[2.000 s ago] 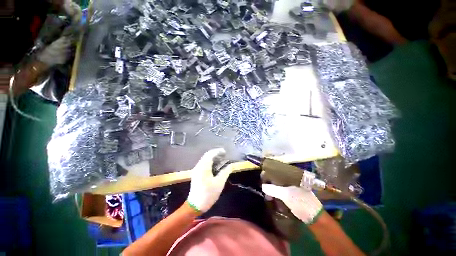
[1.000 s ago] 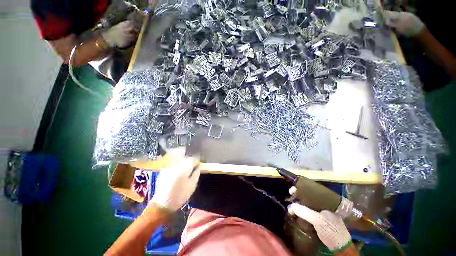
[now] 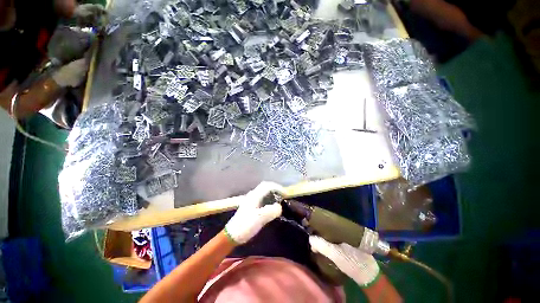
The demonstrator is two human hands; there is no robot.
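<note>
My left hand (image 3: 256, 212), in a white knit glove with a green cuff edge, is at the table's near edge. It holds a small dark metal bracket (image 3: 272, 199), mostly hidden by the fingers. My right hand (image 3: 346, 258), also gloved, is on the olive-brown air screwdriver (image 3: 337, 227). The tool's dark nose points left and meets the bracket at my left fingers; the exact contact is hidden. A large heap of metal brackets (image 3: 219, 65) covers the tabletop. A loose pile of thin screws (image 3: 284, 136) lies nearer to me.
Bags of small silver pieces lie at the left (image 3: 92, 171) and right (image 3: 423, 127) of the table. A thin dark T-shaped piece (image 3: 365, 116) lies at right. Blue bins (image 3: 443, 204) and a cardboard box (image 3: 118, 247) are below the edge. Other people's hands and arms show at both upper sides.
My left hand has moved right from the table's left front to the tool's nose, with a bracket in it. The open square piece no longer shows near the heap. The view has shifted.
</note>
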